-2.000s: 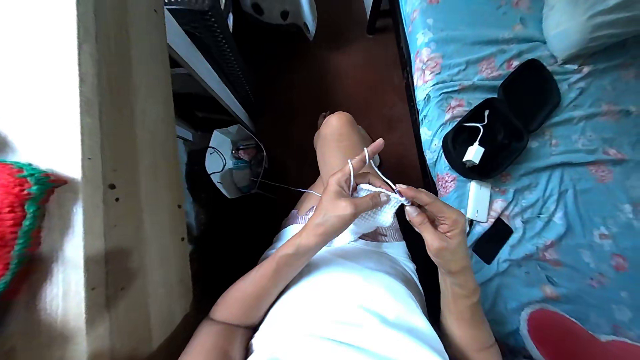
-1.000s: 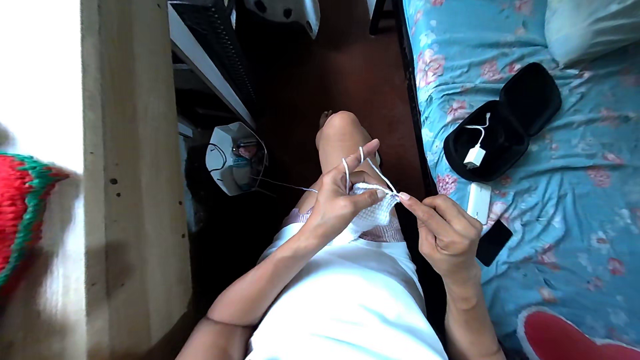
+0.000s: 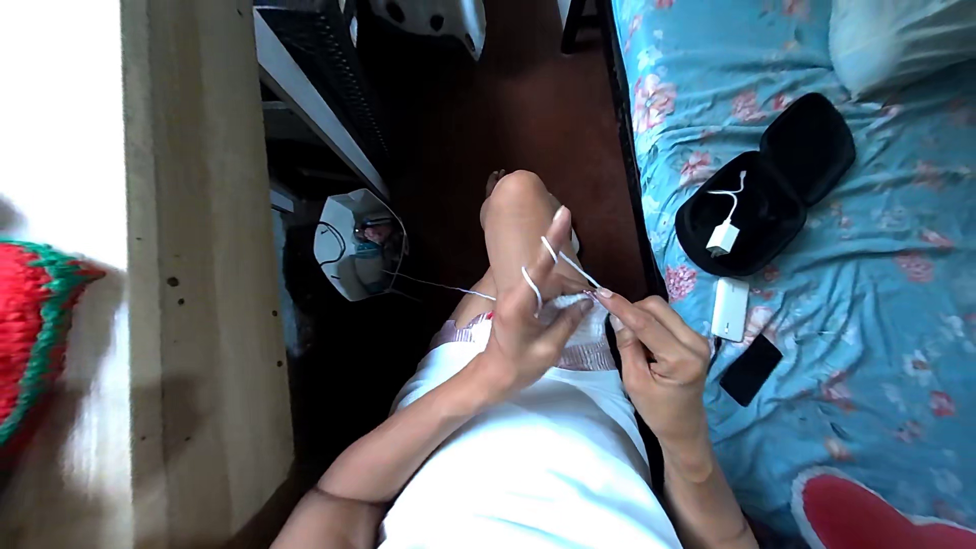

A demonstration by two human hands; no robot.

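White yarn [image 3: 578, 268] wraps around the raised index finger of my left hand [image 3: 530, 328] and runs to the fingertips of my right hand [image 3: 659, 351]. A small piece of white crocheted fabric [image 3: 591, 332] hangs between the hands above my lap, pinched by the left thumb and fingers. The right thumb and fingers pinch a thin tool, likely a crochet hook [image 3: 591, 294], mostly hidden by the fingers. A strand of the yarn trails left from the work into a white paper bag [image 3: 335, 263].
A wooden table [image 3: 206, 305] with a red and green knitted piece [image 3: 30, 328] is at left. On the flowered bed [image 3: 862, 328] at right lie an unzipped black case [image 3: 812, 149], a white charger [image 3: 722, 238], a white power bank [image 3: 730, 309] and a black phone-like device [image 3: 751, 370].
My right hand has shifted slightly at the edge of the white work, its fingers bending differently. My left index finger has straightened upward, with the yarn still around it.
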